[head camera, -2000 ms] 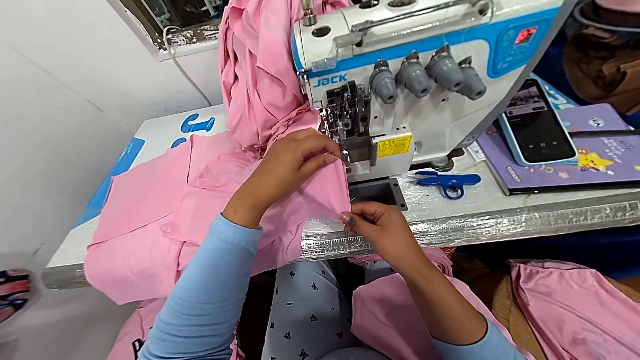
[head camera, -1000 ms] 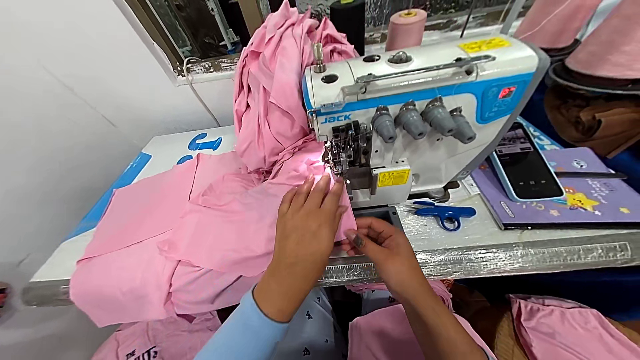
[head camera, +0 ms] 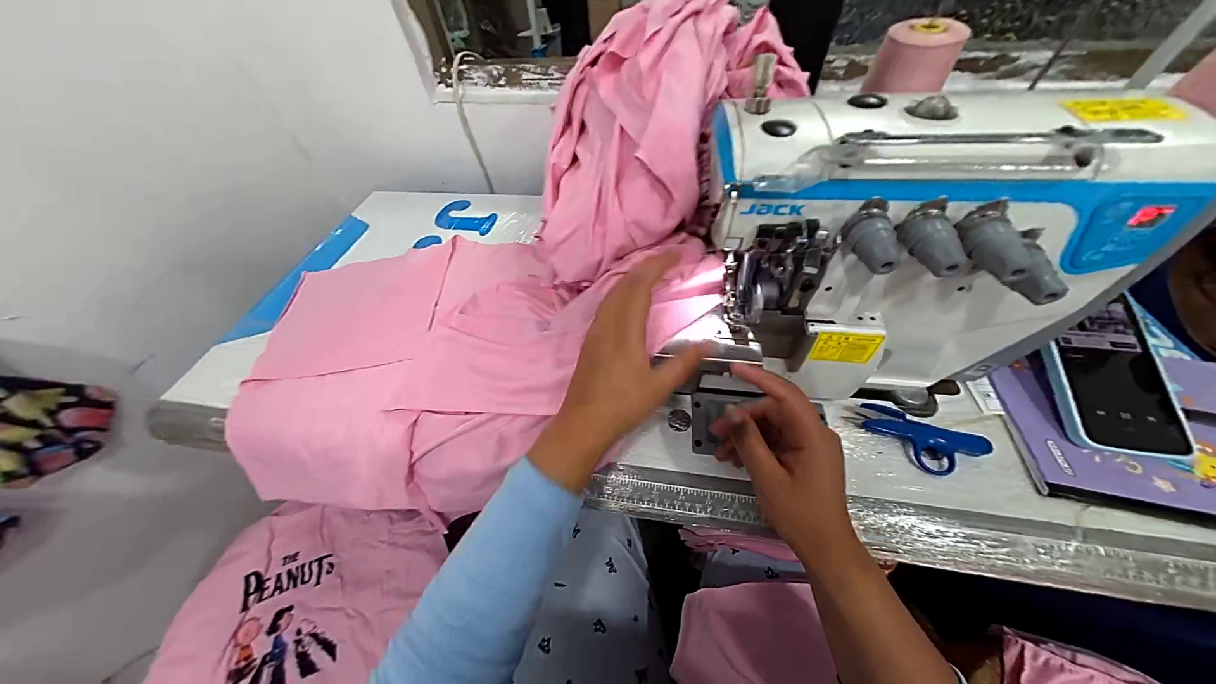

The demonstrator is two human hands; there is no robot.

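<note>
Pink knit fabric (head camera: 494, 332) lies across the machine table and runs up in a bunched heap beside the head of a Jack overlock sewing machine (head camera: 912, 237). Its edge reaches the lit presser foot and needle area (head camera: 736, 285). My left hand (head camera: 622, 361) rests on the fabric just left of the foot, thumb stretched out to the right. Below the foot, over a dark plate at the table's front, is my right hand (head camera: 784, 442), its fingers loosely curled and slightly blurred, with no fabric seen in them.
Blue thread snips (head camera: 926, 437) lie right of the machine's base. A phone (head camera: 1121, 389) rests on a purple notebook (head camera: 1054, 437). Pink thread cones (head camera: 917, 57) stand behind. A ruler strip (head camera: 665, 494) lines the table edge. A printed pink garment piece (head camera: 275, 598) hangs below left.
My right hand has let go of the fabric's edge, which both earlier frames show it holding. The fabric corner near it has moved away. The view has shifted closer to the machine.
</note>
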